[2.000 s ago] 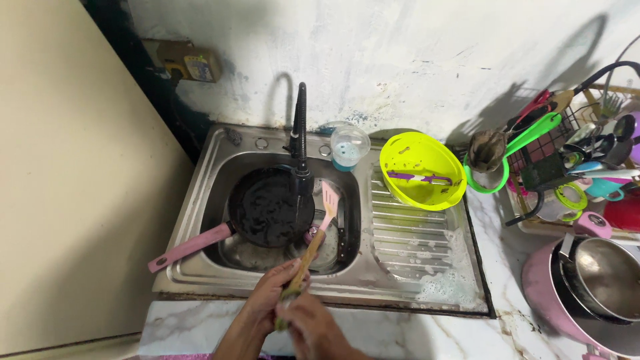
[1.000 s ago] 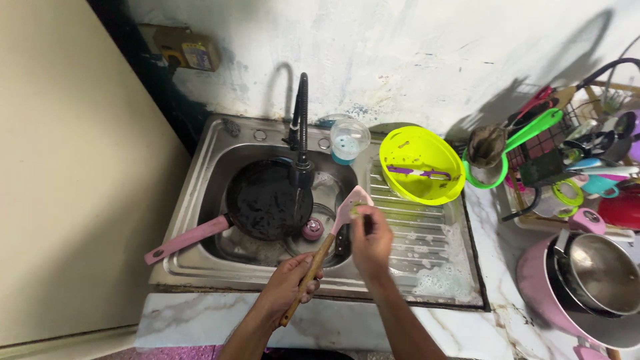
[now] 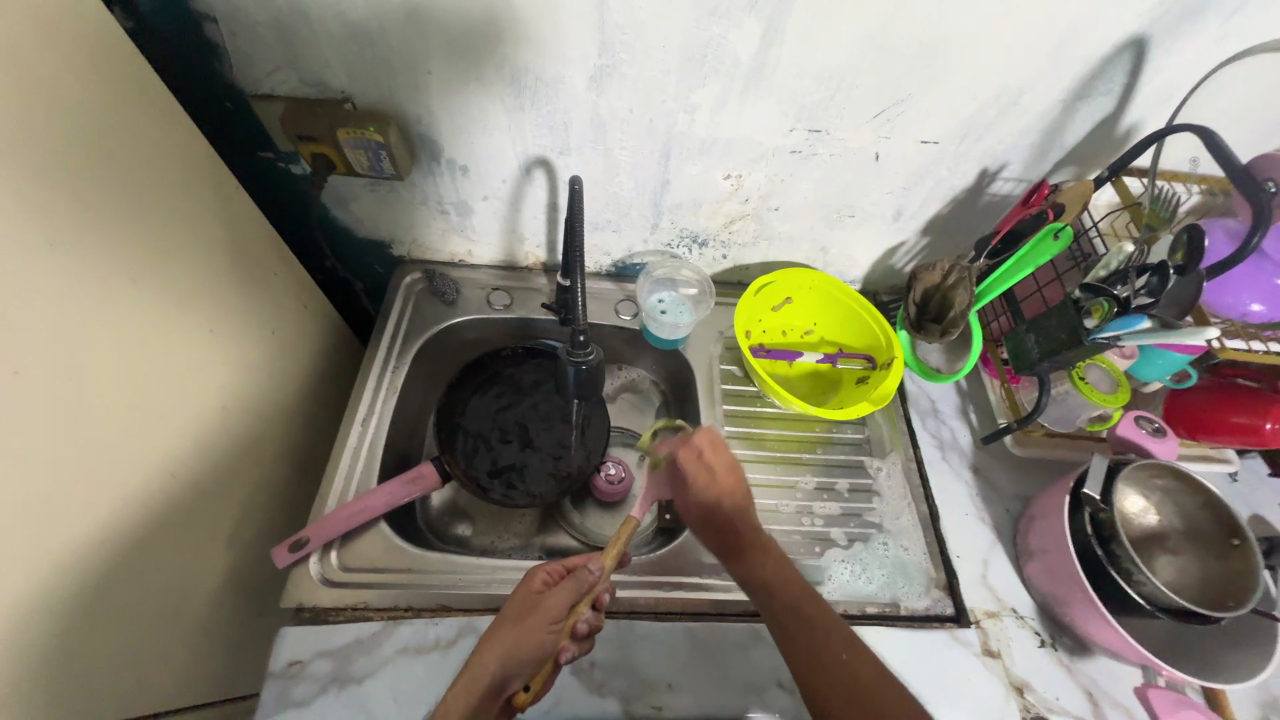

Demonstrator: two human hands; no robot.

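Note:
My left hand (image 3: pixel 550 610) grips the wooden handle of a pink-headed spatula (image 3: pixel 600 570) above the sink's front rim. At the spatula's head, my right hand (image 3: pixel 708 487) holds a yellowish-green scrubbing pad (image 3: pixel 663 437), partly hidden by the fingers. Behind and to the left, a black frying pan (image 3: pixel 515 430) with a pink handle lies in the steel sink (image 3: pixel 400 410) beneath the black faucet (image 3: pixel 575 300), from which a thin stream of water runs. A glass lid with a pink knob (image 3: pixel 611 479) lies in the basin beside the pan.
A clear cup of bluish liquid (image 3: pixel 672 300) stands behind the basin. On the ribbed drainboard (image 3: pixel 800 470), with suds, sits a yellow-green bowl (image 3: pixel 820 390) holding a purple-handled peeler (image 3: pixel 810 356). At right are a full dish rack (image 3: pixel 1110 230), a green strainer (image 3: pixel 940 365) and stacked pots (image 3: pixel 1060 560).
The right hand has moved from beside the left hand, near the spatula's handle, up to its pink head. The left hand still holds the handle.

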